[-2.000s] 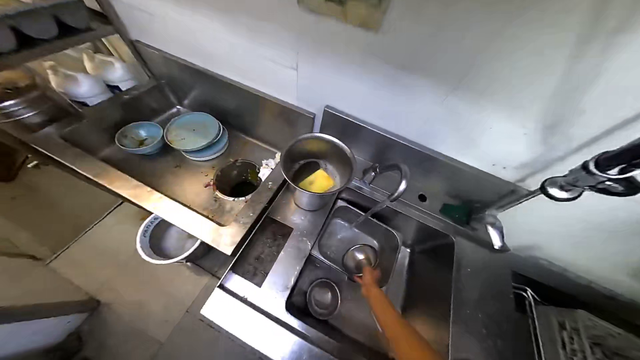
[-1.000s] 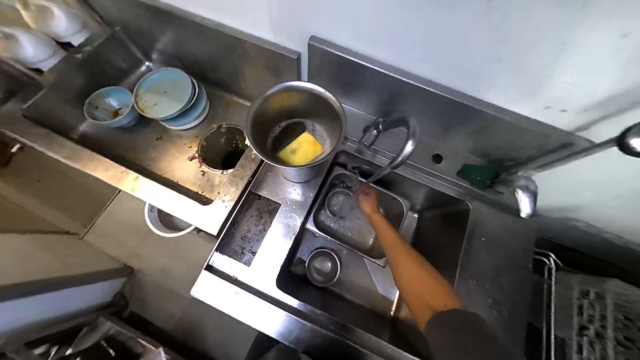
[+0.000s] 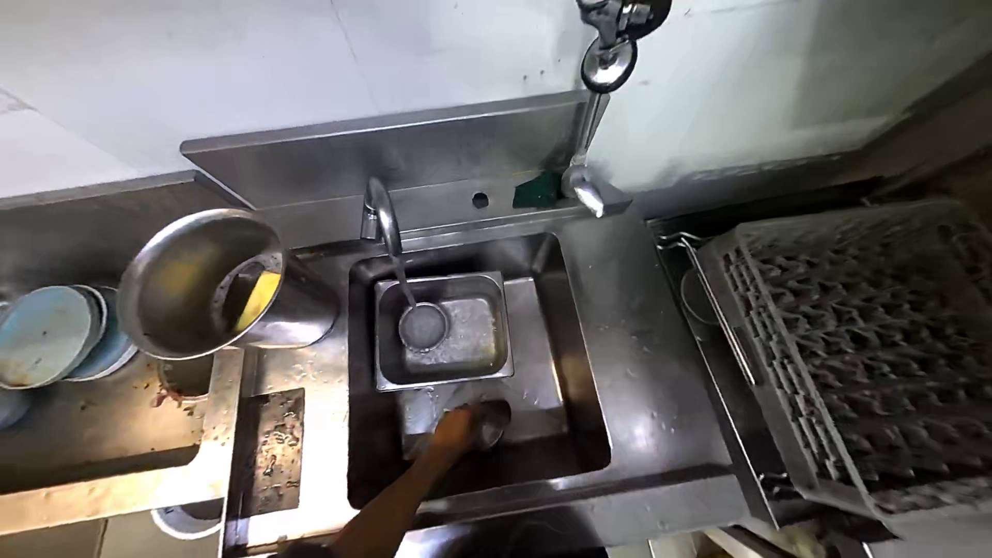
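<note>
My left hand reaches in from the bottom, its fingers closed on a small round metal bowl in the front part of the steel sink. Behind that hand, a rectangular metal pan sits in the sink. A second round bowl lies in the pan, under water running from the curved faucet. To the left, a tall steel pot holds a yellow sponge and cloudy liquid. My right hand is out of view.
Stacked blue plates lie at the left beside a drain hole with food scraps. A grey dish rack stands at the right. A spray nozzle hangs at the back wall near a green pad. A white-rimmed basin is below.
The view has swung right. My right hand, earlier at the bowl in the pan, is gone from view. My left hand has come in and gripped the other bowl.
</note>
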